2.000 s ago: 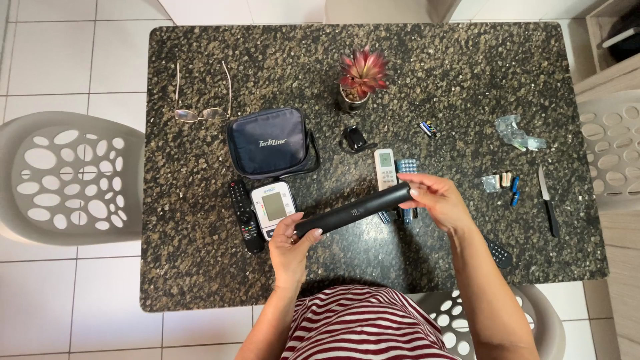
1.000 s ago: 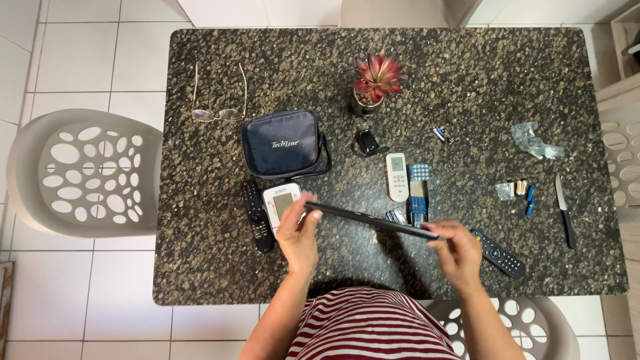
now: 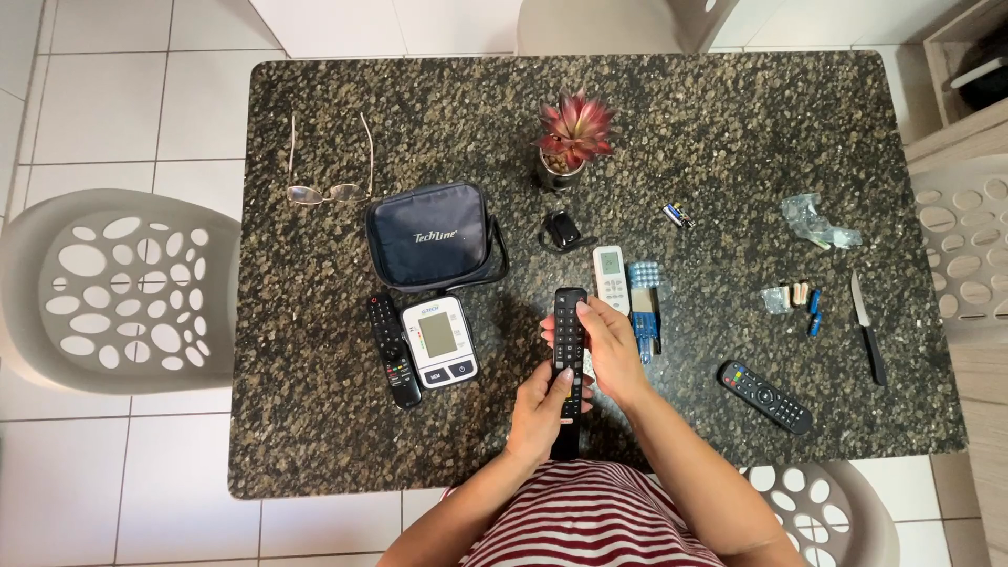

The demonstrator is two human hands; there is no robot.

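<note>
A long black remote control is held upright in line with my body, button side up. My left hand grips its lower half, thumb on the buttons. Around its upper end is my right hand, thumb near the top corner. Just right of it lie a white air-conditioner remote and a blue battery blister pack, partly behind my right hand. To the left are a white blood pressure monitor and another black remote. A third black remote lies at the right.
On the granite table are eyeglasses, a navy zip case, a potted red succulent, a small black device, loose batteries, blue batteries, plastic wrapping and a knife. Chairs stand around.
The remote was held crosswise between both hands, edge or back showing; now it points away from me with its buttons up. My hands have come closer together.
</note>
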